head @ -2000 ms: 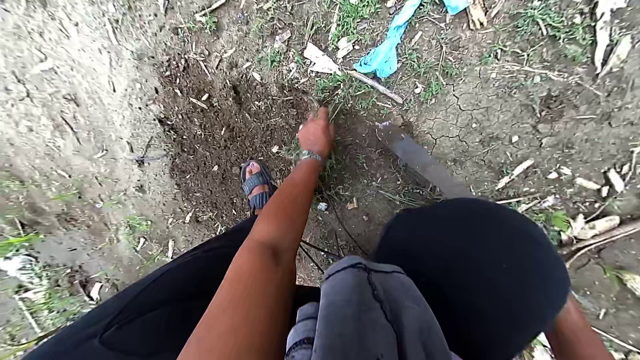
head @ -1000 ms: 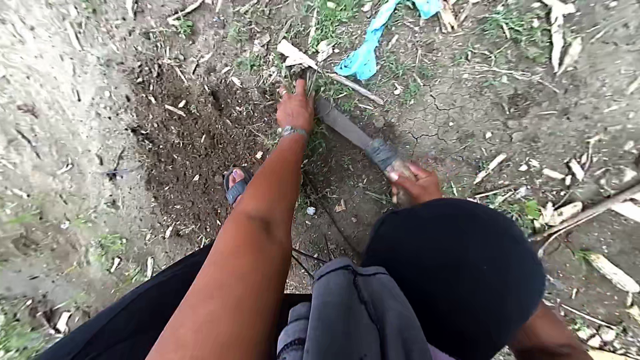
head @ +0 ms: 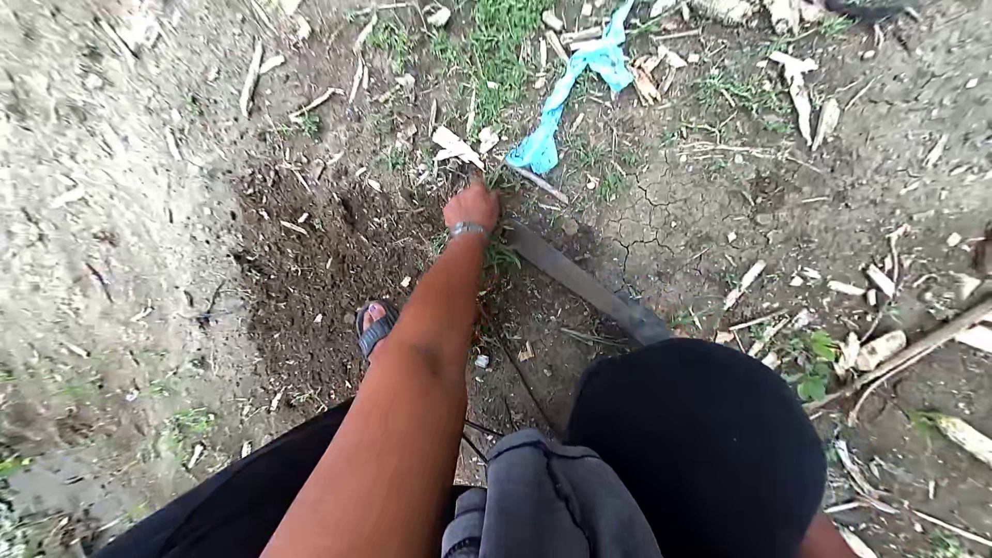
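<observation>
My left hand (head: 473, 206), with a metal band at the wrist, is down at the soil among short grass (head: 502, 252). Its fingers are curled, and whether they hold grass is unclear. Just right of it lies the tip of a long, flat metal blade (head: 570, 273), like a machete's. The blade slants down to the right toward a wrapped grip (head: 647, 319), which goes out of sight behind my knee in dark trousers (head: 697, 434). My right hand is hidden behind that knee; only a bit of the right arm shows at the bottom edge.
Dark, loosened soil (head: 310, 279) spreads left of my arm, with my sandalled foot (head: 376, 329) at its edge. A torn blue plastic strip (head: 554, 108) lies ahead, by a stick (head: 539, 182) and a pale wood chip (head: 457, 147). A long branch (head: 914, 353) lies at right.
The blade came in beside my left hand between the two earlier frames. My right hand, visible on its grip a second ago, is now hidden behind the knee.
</observation>
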